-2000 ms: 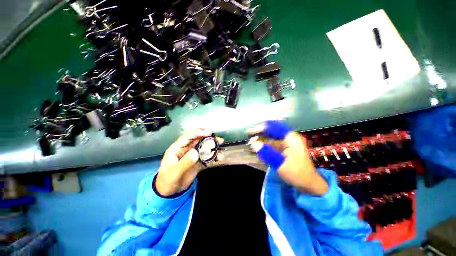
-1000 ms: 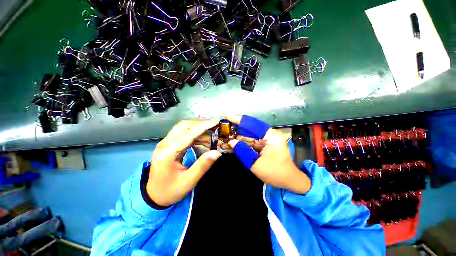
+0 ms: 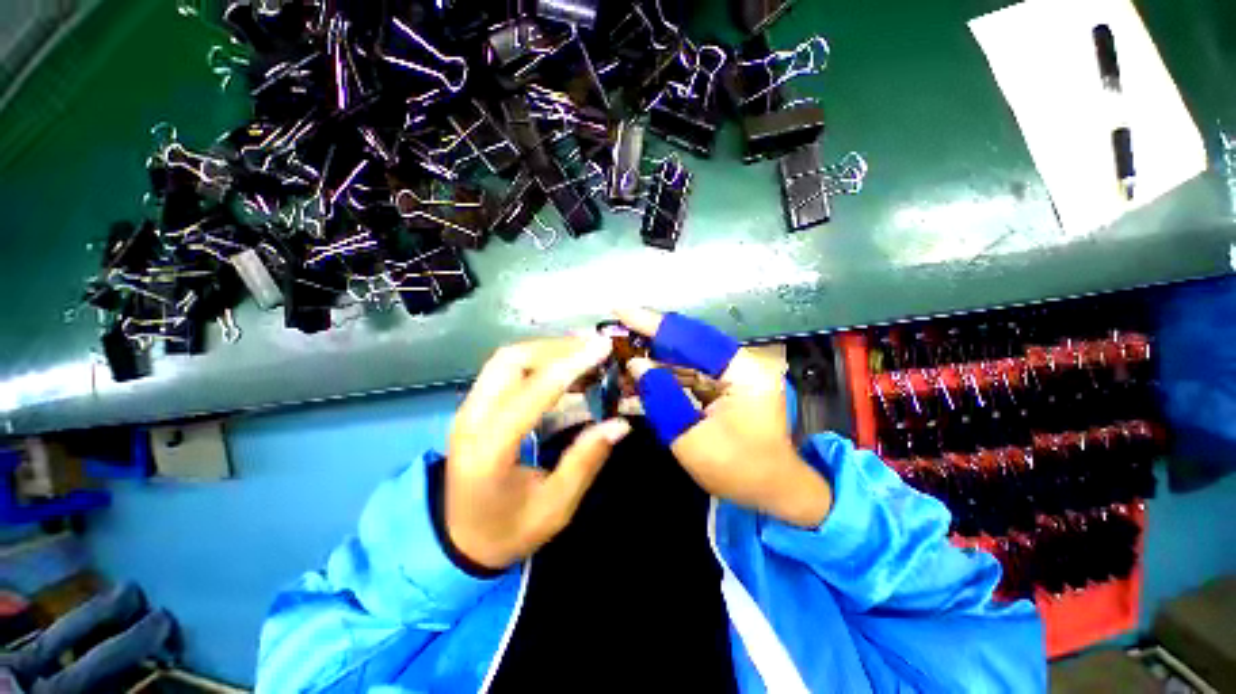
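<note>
A small dark piece with a brownish-orange part (image 3: 624,344) is at my fingertips, above the bench's near edge. My right hand (image 3: 732,420), with blue wraps on two fingers, is closed on it. My left hand (image 3: 522,454) is bare. Its index fingertip is at the piece's left side, and its thumb stands apart below. The left hand's other fingers are partly hidden, so its grip is unclear. A large loose heap of black binder clips (image 3: 407,149) with silver handles lies beyond my hands.
The green bench (image 3: 895,258) has a shiny front edge. A white paper sheet (image 3: 1044,122) with two dark marks or parts lies at the right. Below the bench at the right is an orange-red tray (image 3: 1091,617) with clips in rows. A blue item (image 3: 1200,386) is at the far right.
Both hands came together at the small piece, the right hand moving in from the right. Since then my left thumb has moved away from the piece. The view has shifted slightly.
</note>
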